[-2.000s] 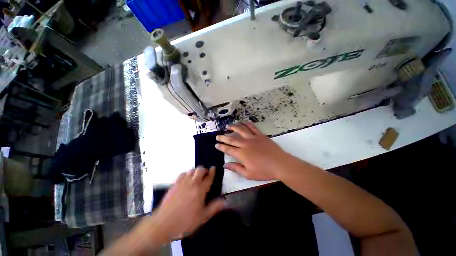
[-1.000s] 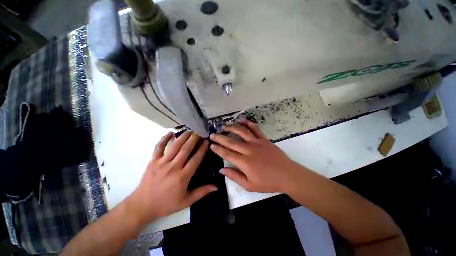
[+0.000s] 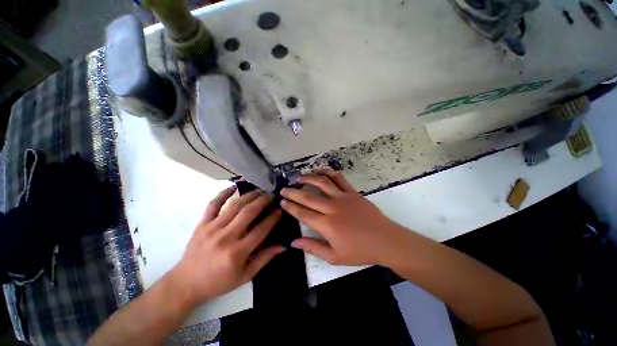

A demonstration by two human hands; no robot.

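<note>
A dark fabric band (image 3: 279, 270) lies flat on the white table at the needle and runs down over the front edge toward the lap. My left hand (image 3: 226, 240) lies palm down on its left part, fingertips just below the grey curved metal piece (image 3: 226, 135). My right hand (image 3: 341, 219) lies on its right edge, fingertips beside the presser foot (image 3: 287, 174). Both hands press the band flat, with fingers slightly spread, and do not grasp it. The needle tip is hidden.
The cream sewing machine (image 3: 365, 61) fills the back. A crumpled dark bundle (image 3: 57, 206) with a pale cord lies on the plaid cloth (image 3: 61, 128) at left. A small tan block (image 3: 518, 194) lies on the table at right. Dark lint covers the machine bed (image 3: 385, 159).
My left hand has come from the front edge up to the needle and now rests on the band. The view has moved closer to the machine. My right hand has stayed by the presser foot.
</note>
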